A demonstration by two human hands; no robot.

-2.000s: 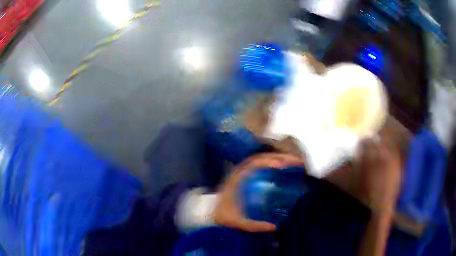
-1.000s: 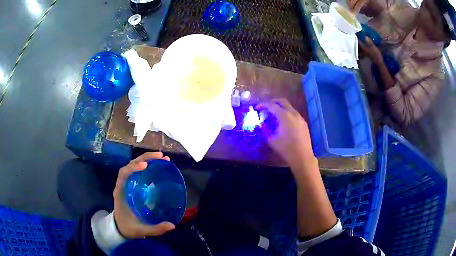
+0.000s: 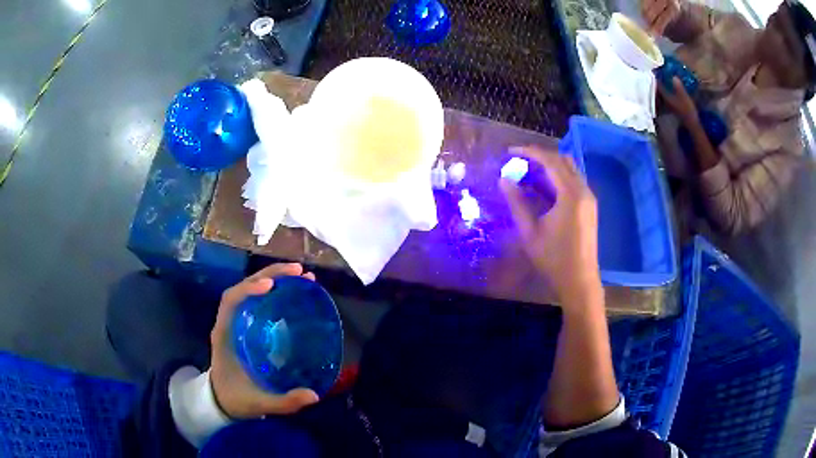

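Observation:
My left hand holds a clear blue half shell low in front of me, its open side facing up and right, with a small pale patch inside. My right hand is over the right part of the brown board, with a small white module at its fingertips. More small white modules lie on the board to the left of that hand, in a violet-blue glow. The white glue pot, pale yellow inside, stands on crumpled white tissue.
A blue ball stands left of the pot. Another is on the mesh belt. A blue parts tray stands at the board's right end. Perforated blue crates flank me. Another person works at the upper right beside another pot.
My right hand has moved right, away from the glowing modules, with a white module now at its fingertips. My left hand still holds the half shell. The view has become sharp since the first frame.

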